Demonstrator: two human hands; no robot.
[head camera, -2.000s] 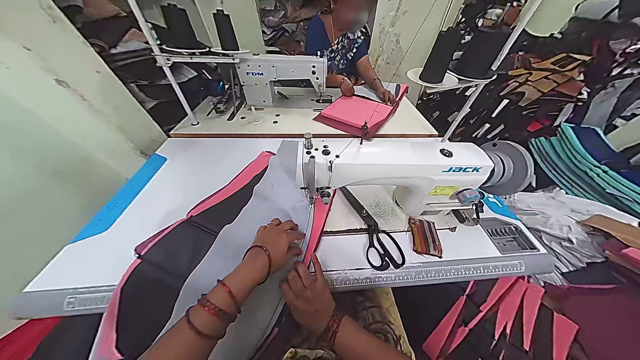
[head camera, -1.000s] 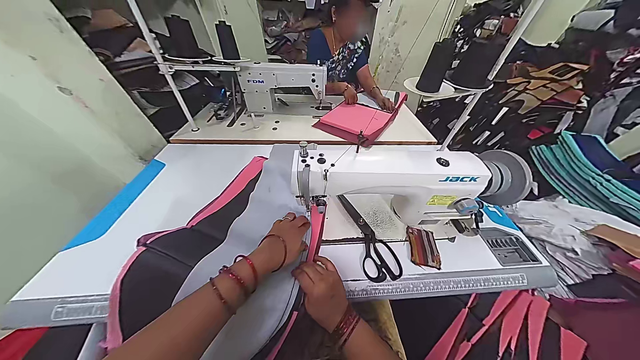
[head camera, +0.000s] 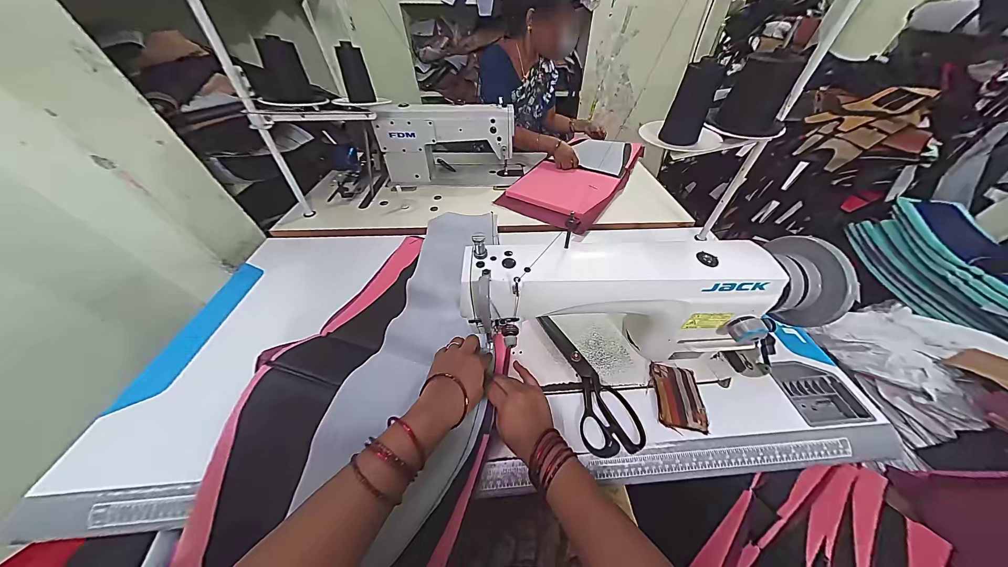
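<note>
A white Jack sewing machine (head camera: 630, 276) stands on the table, its needle area over the right edge of a long layered fabric piece (head camera: 370, 339) in grey, black and pink. My left hand (head camera: 461, 370) lies flat on the grey layer just in front of the presser foot. Close beside it, my right hand (head camera: 518, 405) pinches the fabric's edge, where a narrow pink strip (head camera: 501, 354) runs toward the needle. The needle tip itself is hidden. Black-handled fabric scissors (head camera: 602, 409) lie right of my right hand, with a striped fabric scrap (head camera: 679, 398) beyond them.
Behind is a second sewing machine (head camera: 449, 142), where a person (head camera: 528, 87) handles pink fabric (head camera: 563, 189). Black thread cones (head camera: 693, 98) stand on a rack at the back right. Teal-edged stacked pieces (head camera: 937, 260), white cloth (head camera: 890, 362) and pink strips (head camera: 835, 512) surround the table's right side.
The layered fabric has moved away from me past the needle, its grey end now reaching the table's far edge. The other person has turned up a grey part over the pink fabric.
</note>
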